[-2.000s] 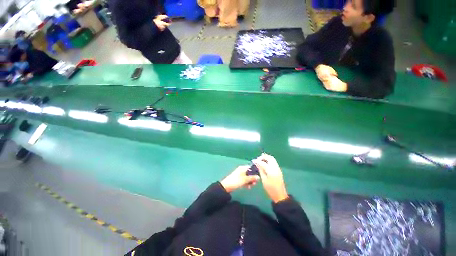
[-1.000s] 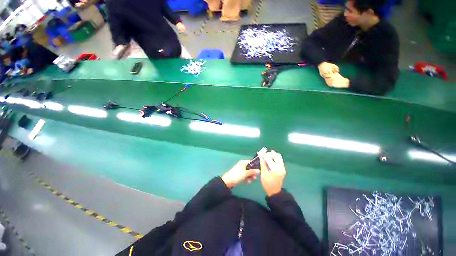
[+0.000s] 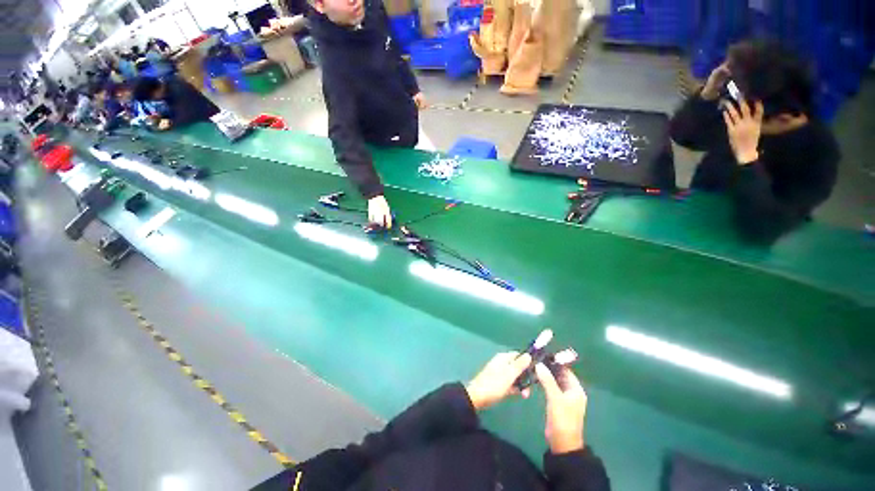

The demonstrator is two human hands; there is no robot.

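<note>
My left hand and my right hand are close together over the near green ledge. Between them they hold a dark cable assembly with two whitish ends that point away from me. The left fingers grip its left part and the right thumb and fingers its right part. The fingers hide much of its body. The parts tray with pale pieces is cut off by the bottom right edge.
Black cable assemblies lie on the green belt; a standing coworker's hand touches some. Across the line are a far tray of pale pieces, a small pale pile, a dark bundle and a seated person with hands raised.
The view has swung left, and my tray has slid mostly out of the picture. Two whitish ends now show on the assembly. The standing coworker reaches onto the belt; the seated person's hands have risen to the head.
</note>
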